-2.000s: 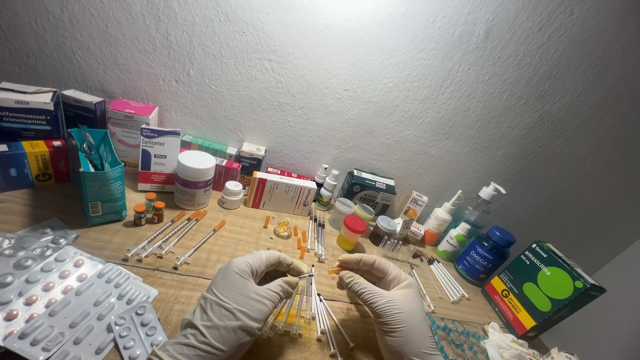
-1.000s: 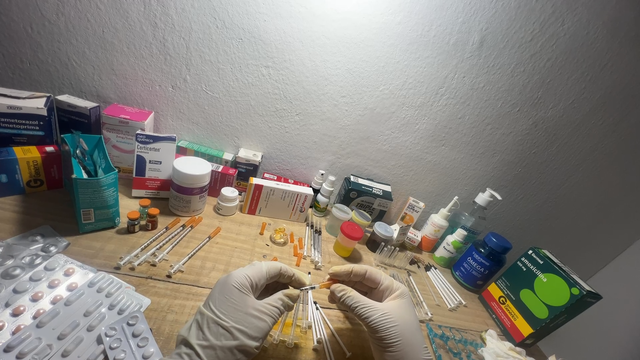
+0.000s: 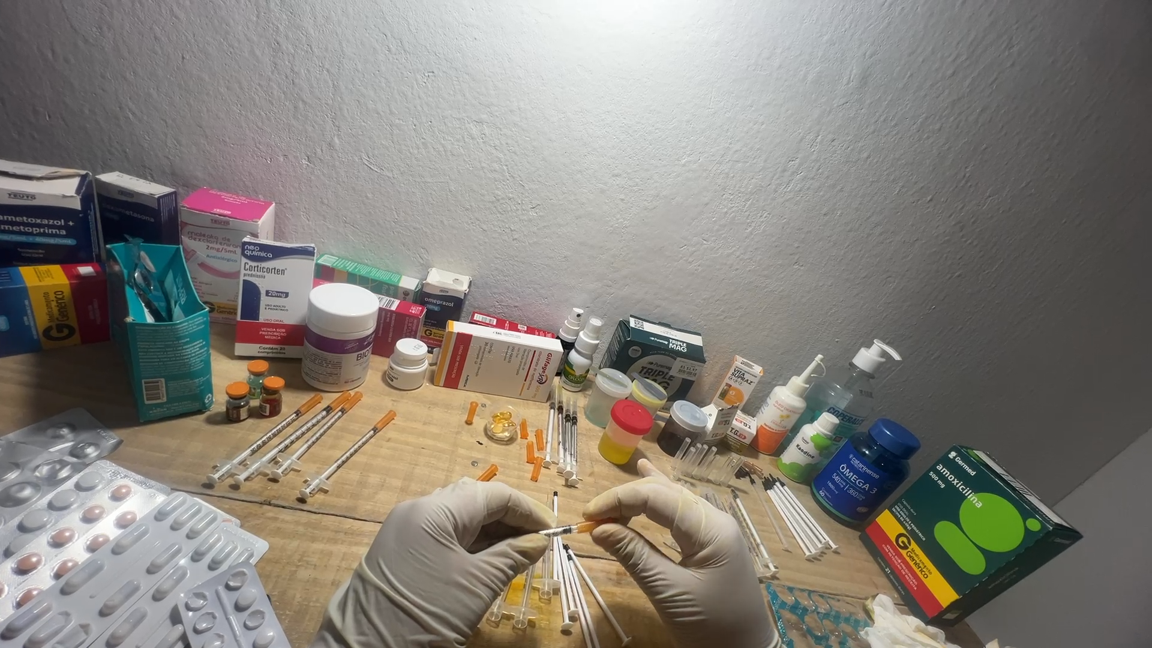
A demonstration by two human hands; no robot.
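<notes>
White gloves cover both hands. My left hand (image 3: 450, 558) pinches the barrel of a thin syringe (image 3: 560, 531) between thumb and fingers. At the other end, my right hand (image 3: 679, 549) grips its orange cap (image 3: 587, 526), which sits on or against the syringe tip. Below and between the hands lie several uncapped syringes (image 3: 576, 589), partly hidden by the left hand. Behind them are loose orange caps (image 3: 530, 450), a small clear dish of yellow capsules (image 3: 501, 426) and more syringes (image 3: 564, 441). Several orange-capped syringes (image 3: 306, 441) lie to the left.
Blister packs (image 3: 108, 558) cover the front left. Medicine boxes (image 3: 276, 297), a white tub (image 3: 340, 337), small vials (image 3: 258, 378) and a red-lidded cup (image 3: 625, 432) stand along the wall. At right are a blue bottle (image 3: 864, 472), a green box (image 3: 967, 531), white plungers (image 3: 799, 517) and a blue blister pack (image 3: 814, 616).
The hands stay close together over the syringes. The syringe with its orange end, held tilted between them, now shows more plainly.
</notes>
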